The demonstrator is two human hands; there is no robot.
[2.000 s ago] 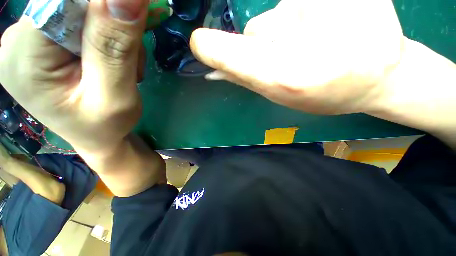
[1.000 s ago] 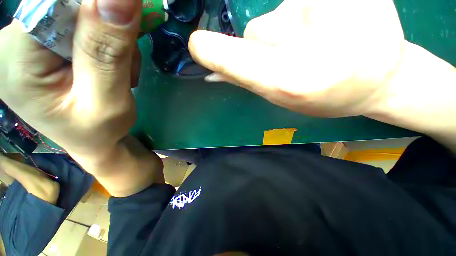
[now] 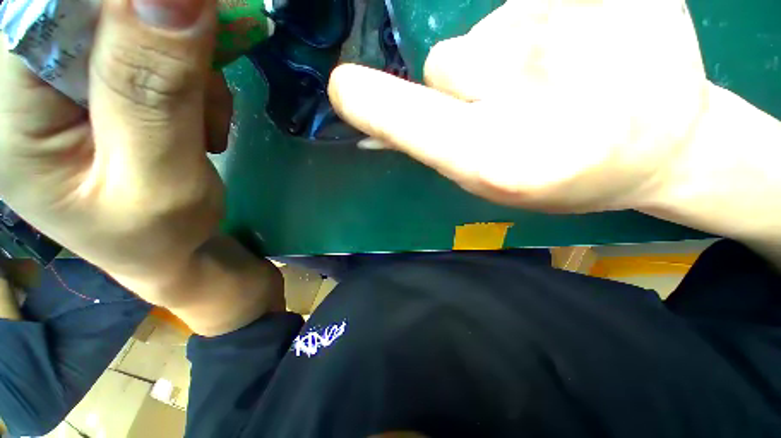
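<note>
My left hand (image 3: 137,137), at the upper left, is closed around a crushed silver-white glue tube (image 3: 56,47) with a green shoulder (image 3: 241,32). The shoulder points right, towards an open glossy black plastic housing (image 3: 300,73) on the bench. The tube's tip shows only as a small bit over the housing's left side; contact cannot be told. My right hand (image 3: 548,111), overexposed, grips the housing's right side with its fingertips and hides part of it. The top of the housing is cut off by the picture's edge.
The green bench top (image 3: 377,201) has a yellow tape piece (image 3: 482,236) at its near edge. Dark parts (image 3: 26,239) lie at the bench's left, near another person's dark sleeve (image 3: 77,334). Cardboard cartons (image 3: 111,402) stand below; my dark top fills the bottom.
My left hand and the tube have shifted left, and more of the green shoulder shows. My right hand stays on the housing. The other person's forearm has moved left, mostly out of view.
</note>
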